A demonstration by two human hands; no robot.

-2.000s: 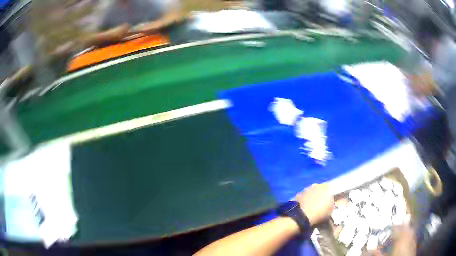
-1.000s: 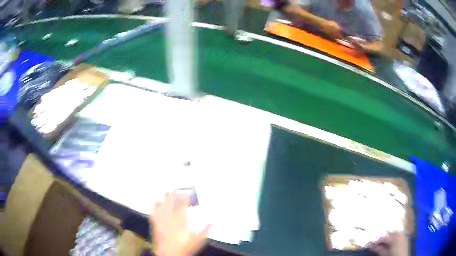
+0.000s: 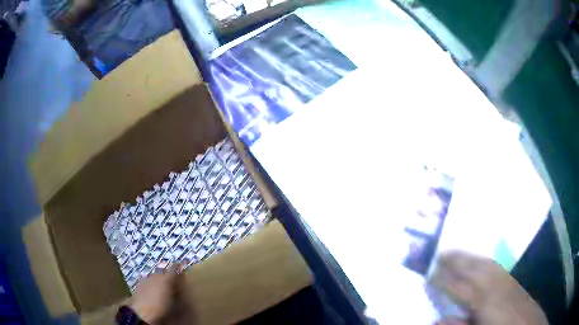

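My left hand [image 3: 159,295], with a dark band at its wrist, is at the near edge of an open deep brown carton [image 3: 127,146]. Its fingertips are over the near end of dense rows of small white-and-dark parts [image 3: 190,209]; the blur hides whether it holds one. My right hand [image 3: 489,289] is over bright white sheets [image 3: 355,165] on the bench. Its fingers are at the lower end of a narrow grey-purple rectangular piece [image 3: 432,222]; I cannot tell whether they grip it or only touch it.
A shiny grey-purple plastic-like sheet [image 3: 279,76] lies beside the white sheets. A shallow brown tray with white parts [image 3: 244,9] is cut off at the top. A green surface [image 3: 539,89] is at the right. Dark crumpled material [image 3: 127,32] lies beyond the carton flap.
The view has swung left and down to the carton. My left hand has moved from the white sheets to the carton. My right hand has left the tray of white parts for the sheets.
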